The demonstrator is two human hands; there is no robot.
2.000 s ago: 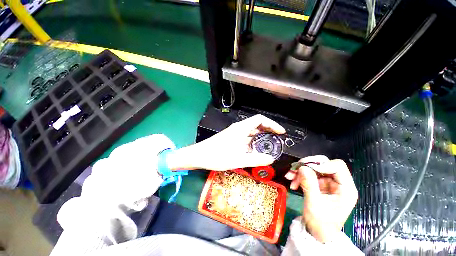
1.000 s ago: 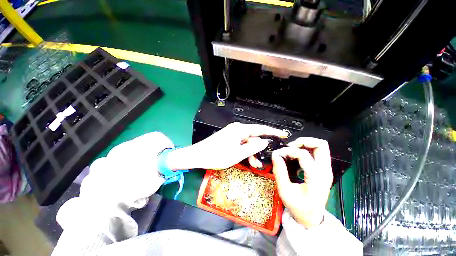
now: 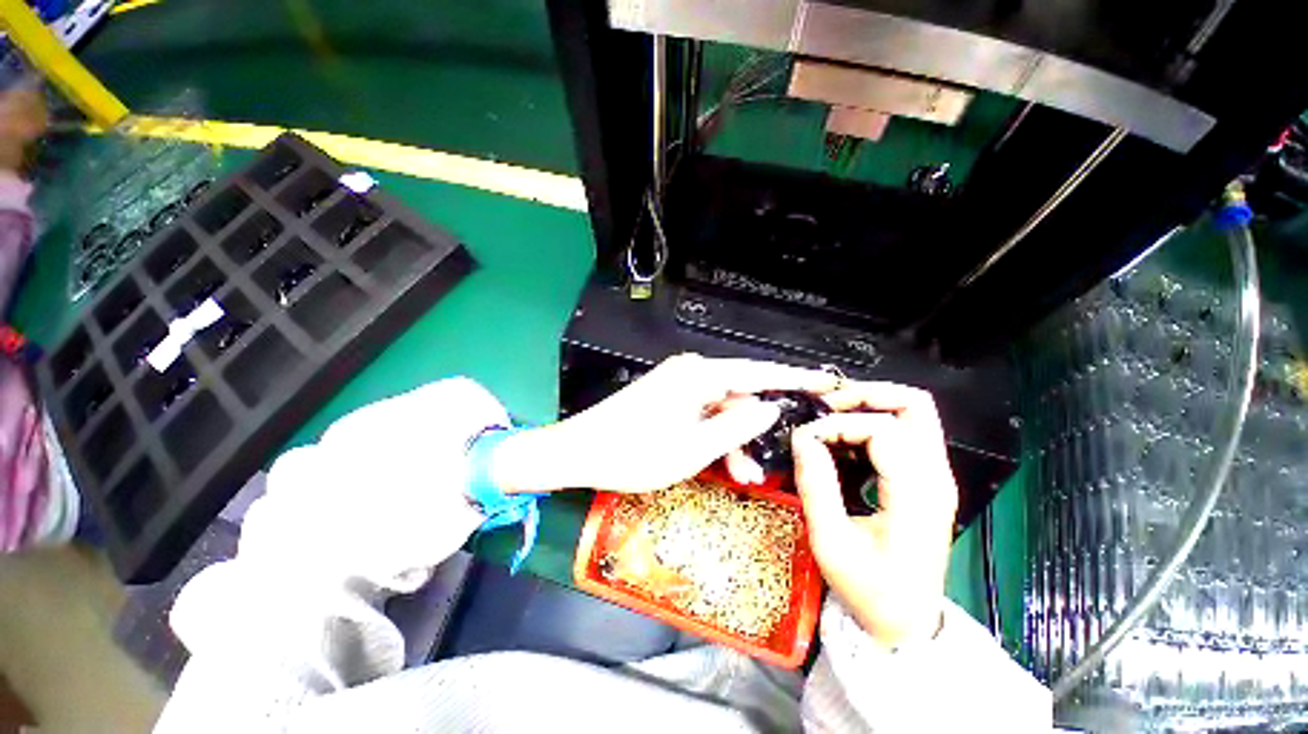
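Observation:
My left hand [image 3: 667, 427], with a blue strap at the wrist, holds a round black part [image 3: 782, 427] above the back edge of the red tray. My right hand [image 3: 875, 495] is at the part's right side, thumb and fingertips pinched at it; whether they hold something small is hidden. The red tray [image 3: 689, 617] holds a heap of tiny gold-tan pieces. The pneumatic press [image 3: 918, 58] stands behind, its silver crossplate raised, a pale coppery block [image 3: 875, 93] under it and a dark fixture [image 3: 803, 215] below.
A black foam compartment tray [image 3: 309, 351] with black parts lies at left, a clear blister tray [image 3: 108, 251] beyond it. Clear blister trays [image 3: 1148, 559] are stacked at right under a clear air hose [image 3: 1219, 473]. Another person's sleeve [image 3: 29, 416] shows at the left edge.
The press's crossplate and coppery block have risen, uncovering the fixture. My right hand has come from the right to the black part, which has turned from face-up to tilted. The person at left has shifted.

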